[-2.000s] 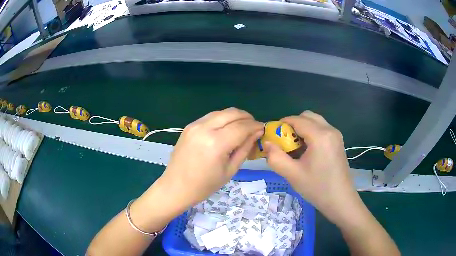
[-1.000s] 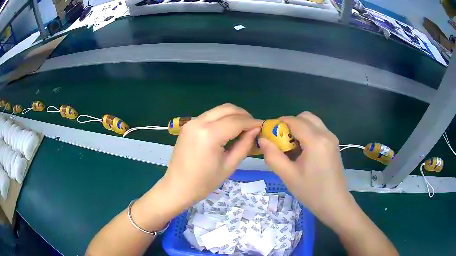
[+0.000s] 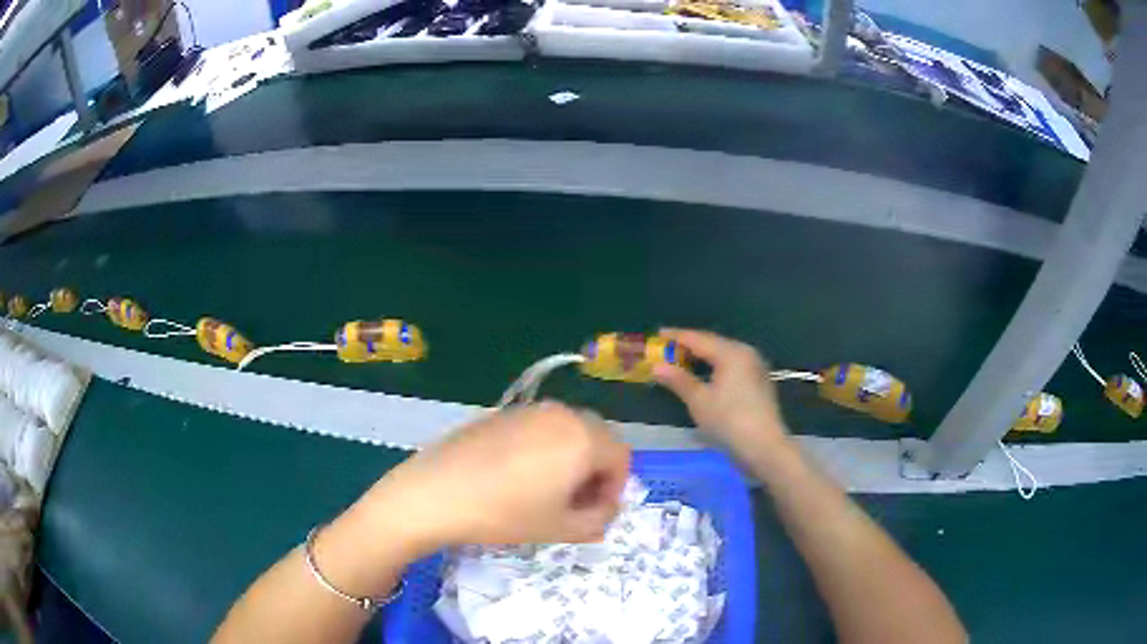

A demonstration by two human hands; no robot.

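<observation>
My right hand [image 3: 733, 384] pinches the right end of a yellow unit [image 3: 629, 357] with a brown patch and blue bands, at the belt's near side. Its white cord loop trails left, towards my left hand. My left hand [image 3: 541, 472], blurred, is above the blue basket [image 3: 740, 554], fingers curled; whether it holds anything is hidden. White printed slips [image 3: 604, 585] lie heaped in the basket. Another yellow unit [image 3: 381, 341] lies on the belt to the left, and one with a white patch [image 3: 865, 391] lies to the right.
More corded yellow units [image 3: 221, 337] lie along the green belt [image 3: 503, 264]. A slanting grey post [image 3: 1050, 277] stands at right. A pale rail [image 3: 340, 400] edges the belt. White bundles [image 3: 35, 396] are at left, a cardboard sheet [image 3: 63, 183] far left, white trays [image 3: 667, 35] across the line.
My hands have parted: the left moved down over the basket; the right lowered the unit to the belt's near side. The view tilted up slightly. The other units shifted along the belt to the left.
</observation>
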